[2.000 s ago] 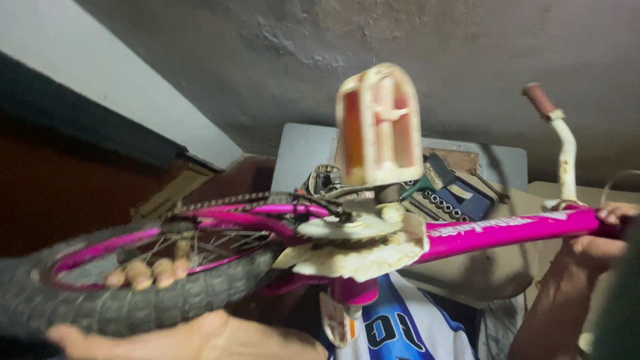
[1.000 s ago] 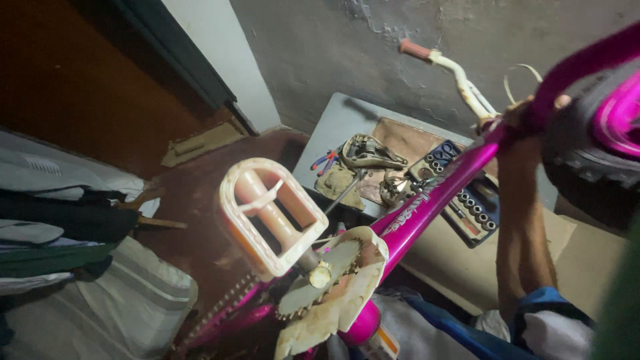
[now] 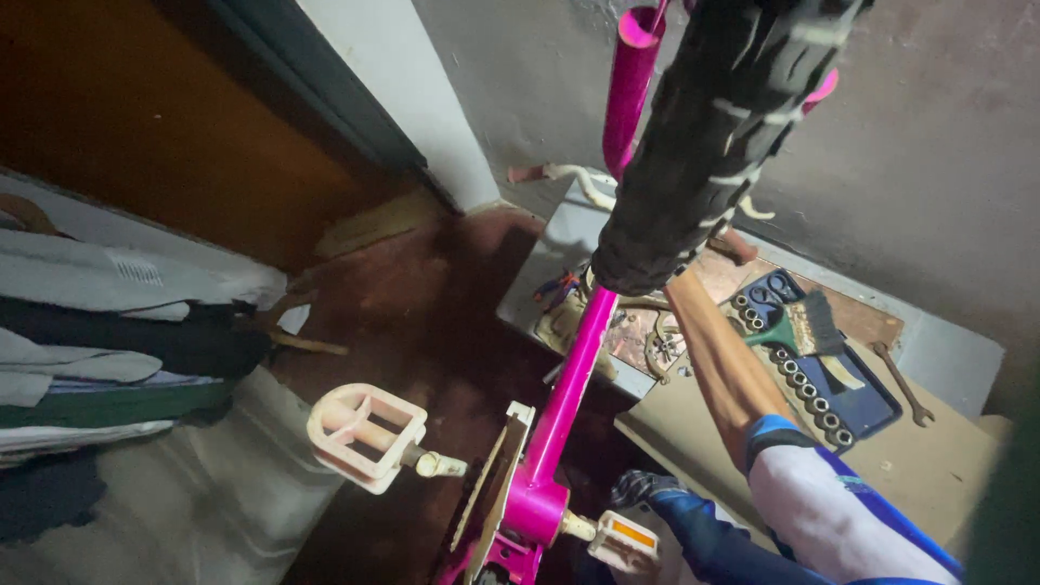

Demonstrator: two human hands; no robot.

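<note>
A pink bicycle frame (image 3: 573,382) runs up the middle, with a knobby black tire (image 3: 699,154) over its upper part. My right forearm reaches up from the lower right and passes behind the tire; the tire hides the right hand, so its grasp cannot be seen. My left hand is out of view. A whitish pedal (image 3: 370,435) on its crank juts left of the bottom bracket (image 3: 536,512), and a second pedal with an orange reflector (image 3: 626,543) juts right. Behind the tire, a white handlebar (image 3: 589,183) shows, with a reddish grip (image 3: 526,173).
On a low gray table (image 3: 959,349) lie a blue socket set (image 3: 865,398), a green-handled brush (image 3: 784,329), an open-end wrench (image 3: 903,386) and pliers (image 3: 556,288). Folded clothes (image 3: 122,341) are at the left, near a brown door (image 3: 203,122). A gray wall stands behind the table.
The bicycle has turned from lying across the view to running steeply up it. My left hand, at the rear tire two seconds ago, has left the view. The view has shifted too.
</note>
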